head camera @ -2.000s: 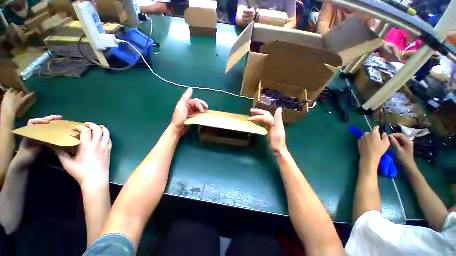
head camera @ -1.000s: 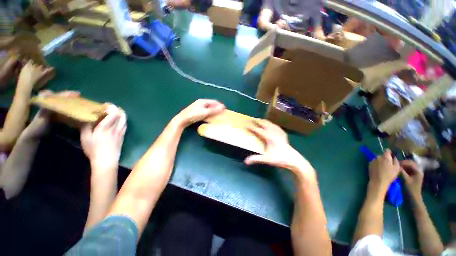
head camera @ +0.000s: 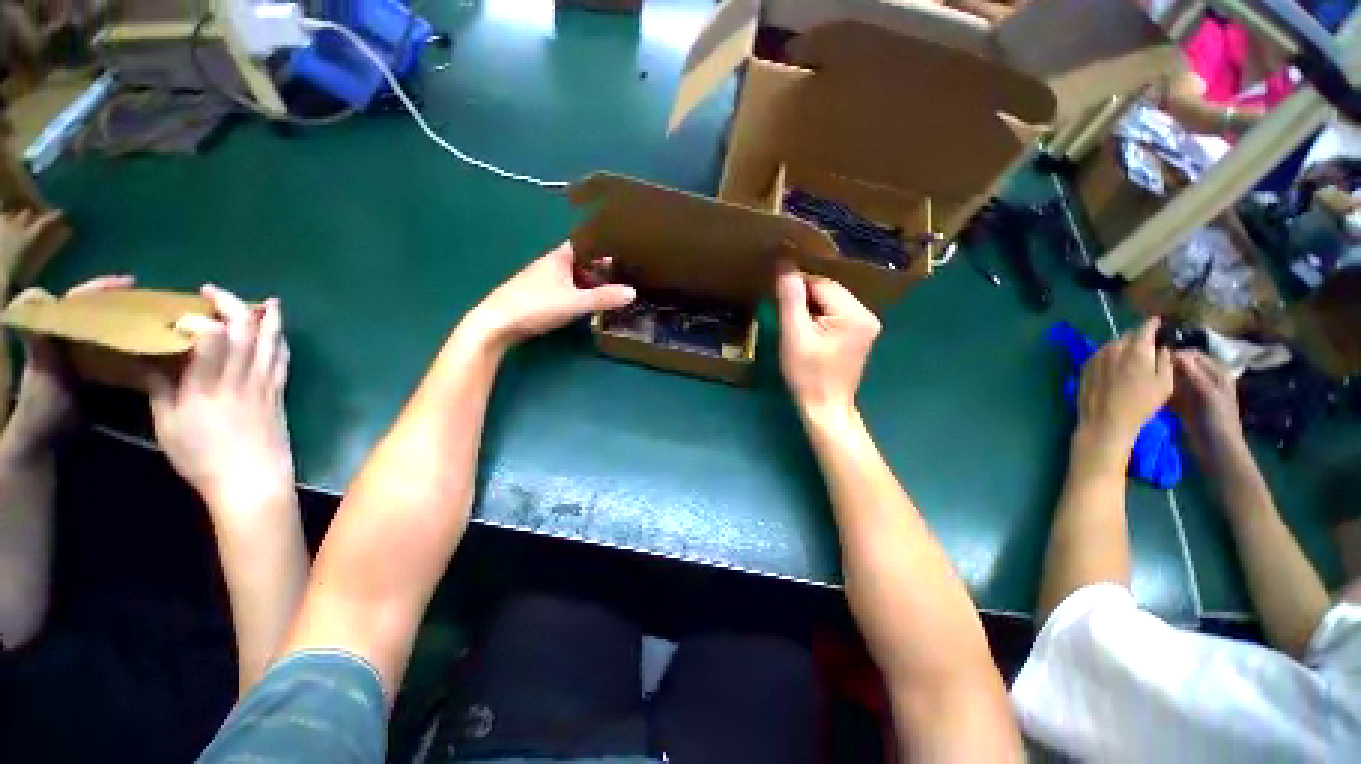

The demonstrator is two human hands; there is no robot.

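A small brown cardboard box sits open on the green bench in front of me. Its lid stands up behind it. Dark cables lie inside. My left hand is at the left end of the box and lid, thumb over the box corner and fingers at the lid's edge. My right hand is closed at the lid's right edge, its fingers gripping the cardboard there.
A second open box with dark cables stands behind, against a large carton. A white cord crosses the bench. Neighbours' hands work at left and right, near a blue item. Loose black cables lie right.
The lid, lowered over the box one second ago, now stands up and shows the cables. My hands have moved to the lid's two ends. The camera view has shifted.
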